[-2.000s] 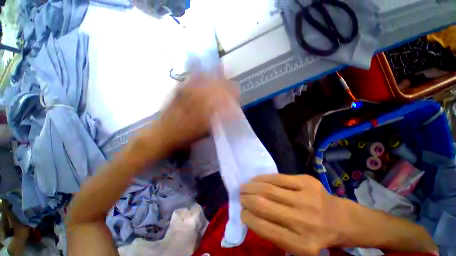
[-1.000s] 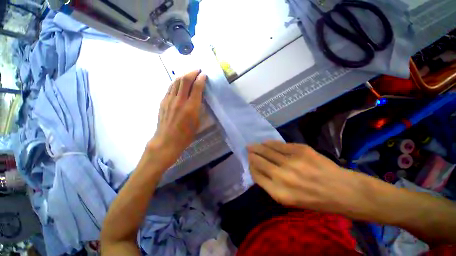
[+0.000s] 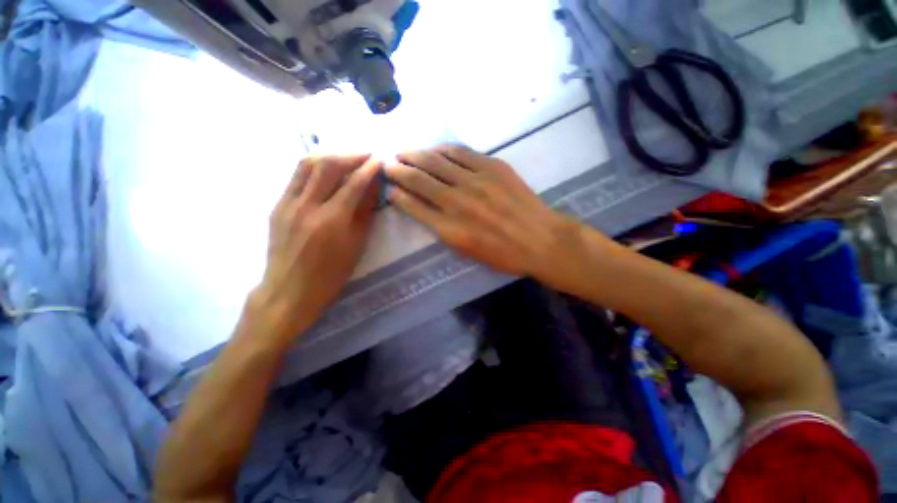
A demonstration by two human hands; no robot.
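Note:
My left hand (image 3: 325, 211) and my right hand (image 3: 472, 201) lie palm down on the white machine table, fingertips almost touching just in front of the machine head (image 3: 369, 69). A small bit of the light-blue piece (image 3: 383, 196) shows between the fingers; the rest is hidden under my hands or lost in glare. The fingers press on it. The needle and presser foot cannot be made out in the bright light.
Black-handled scissors (image 3: 681, 113) lie on grey-blue cloth (image 3: 752, 152) to the right. A tied light-blue bundle (image 3: 59, 344) hangs at the left. Crumpled pieces (image 3: 315, 442) lie below the table. A blue bin (image 3: 826, 265) and a red-orange basket (image 3: 836, 177) stand at right.
My right hand has moved up from the lap side, along the piece, onto the table beside my left hand. The long strip that hung between them no longer shows over the table edge.

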